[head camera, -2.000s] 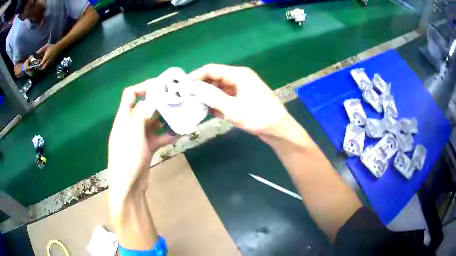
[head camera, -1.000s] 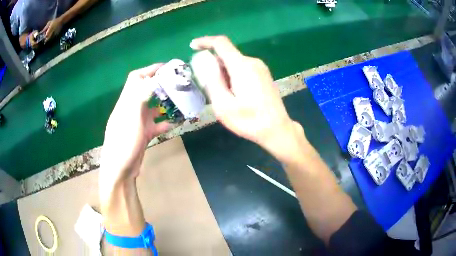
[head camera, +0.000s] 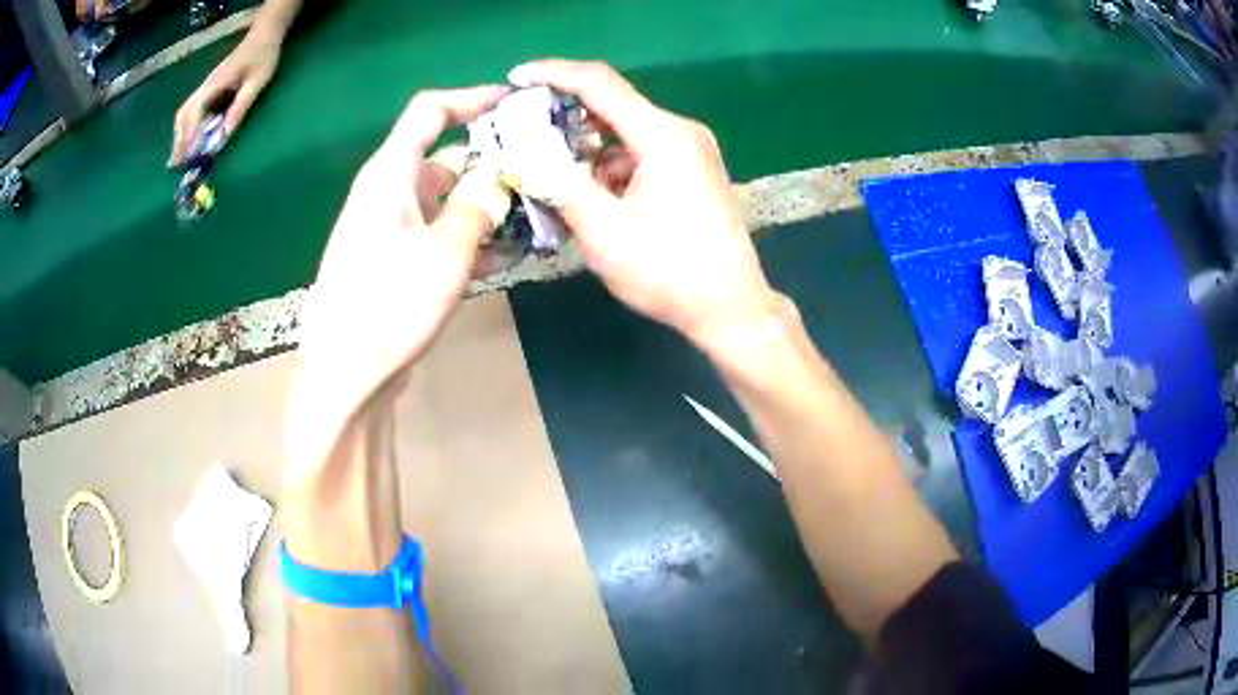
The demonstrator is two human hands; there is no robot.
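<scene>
A partly built unit (head camera: 532,136), with white housing and dark parts, is held up over the near edge of the green belt. My left hand (head camera: 407,224) grips it from the left, with the thumb on its front. My right hand (head camera: 652,204) grips it from the right, with fingers over its top. The fingers hide much of the unit, and its fine detail is blurred. A blue wrist strap (head camera: 346,584) is round my left wrist.
Several white housings (head camera: 1032,353) lie on a blue sheet (head camera: 937,217) at right. A pointed stick (head camera: 730,435) lies on the dark bench. A tape roll (head camera: 92,546) and a white cloth (head camera: 224,536) lie on the cardboard mat (head camera: 475,543). Another person's hand (head camera: 231,88) touches a unit on the belt (head camera: 760,95).
My right hand has come back onto the unit, and the unit has been turned between both hands. The other person's hand has reached onto the belt to a unit there. The view has shifted.
</scene>
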